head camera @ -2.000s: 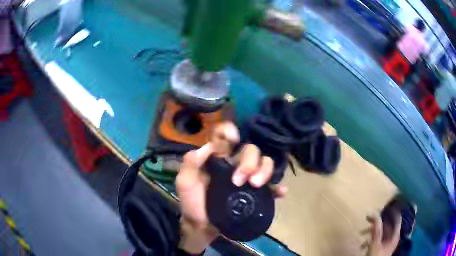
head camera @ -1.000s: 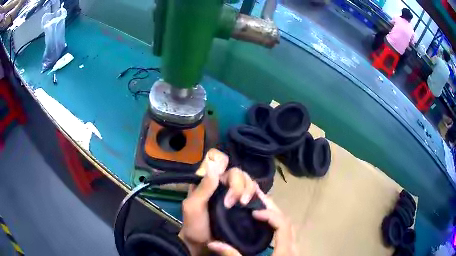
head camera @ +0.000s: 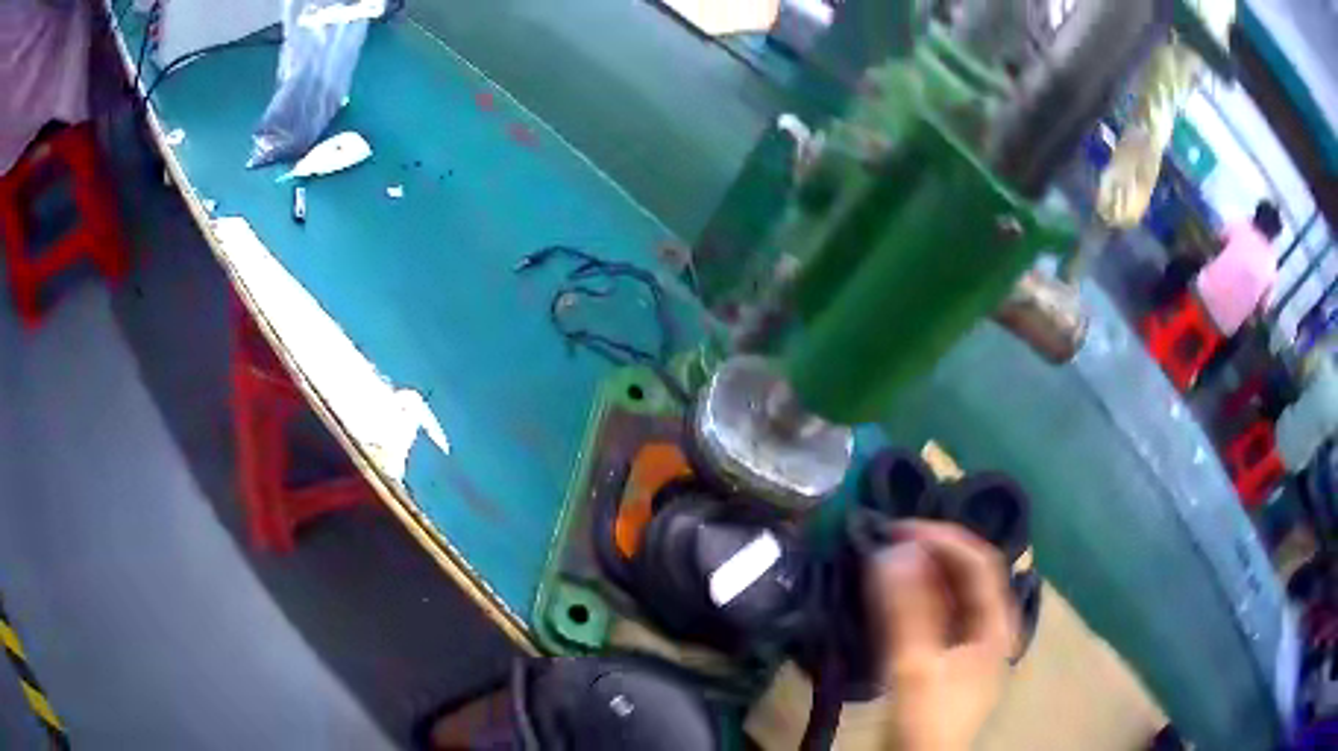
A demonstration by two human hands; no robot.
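A black headphone ear cup (head camera: 741,572) with a bright white patch sits over the orange press fixture (head camera: 646,492), under the silver ram head (head camera: 770,433). There is a gap between the ram and the cup. Another black ear cup (head camera: 631,712) lies at the bottom edge. A black band (head camera: 826,712) curves down beside it. My right hand (head camera: 947,624) is blurred, its curled fingers against black parts right of the fixture; its grip is unclear. A dark brownish patch at the bottom edge may be my left hand, but I cannot tell.
The green press body (head camera: 917,250) and its lever hub (head camera: 1045,316) stand above. Black ear pads (head camera: 991,506) lie behind my hand on tan cardboard (head camera: 1079,675). Thin black cable (head camera: 609,308), white scrap (head camera: 330,345) and a clear bag (head camera: 316,81) lie left. Red stools (head camera: 272,440) stand beyond the bench.
The view has swung left, so the press appears further right. An ear cup has moved from my hands onto the fixture. My right hand has moved to the press's right side.
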